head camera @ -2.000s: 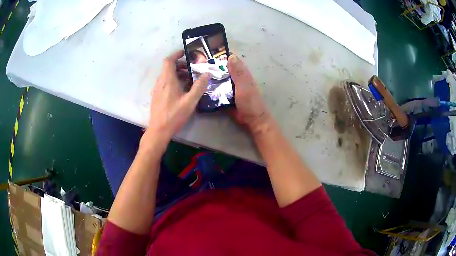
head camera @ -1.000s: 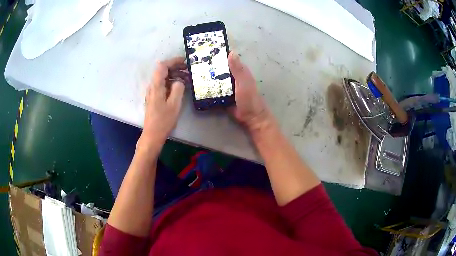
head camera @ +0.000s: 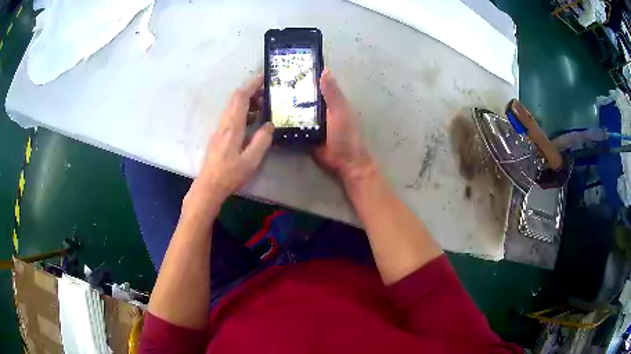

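Note:
A black smartphone [head camera: 295, 86] with a lit, mostly white photo screen is upright in the picture, above the pale table at its middle. My right hand [head camera: 340, 131] holds it along its right edge, with the thumb at the side and the other fingers hidden behind it. My left hand [head camera: 236, 142] is at the phone's left edge, fingers partly behind it and thumb at its lower left corner. Both hands are bare.
A steam iron [head camera: 515, 148] with a wooden handle stands on its metal rest [head camera: 541, 213] at the table's right edge. White garment [head camera: 79, 34] lies far left, a long white piece [head camera: 450, 31] far right. A cardboard box [head camera: 34, 297] is lower left. The pale table [head camera: 387, 90] has brown stains.
The phone has shifted slightly right and its picture has changed to a smaller one with dark borders. My left hand has moved in, from curled beside the phone to touching its edge.

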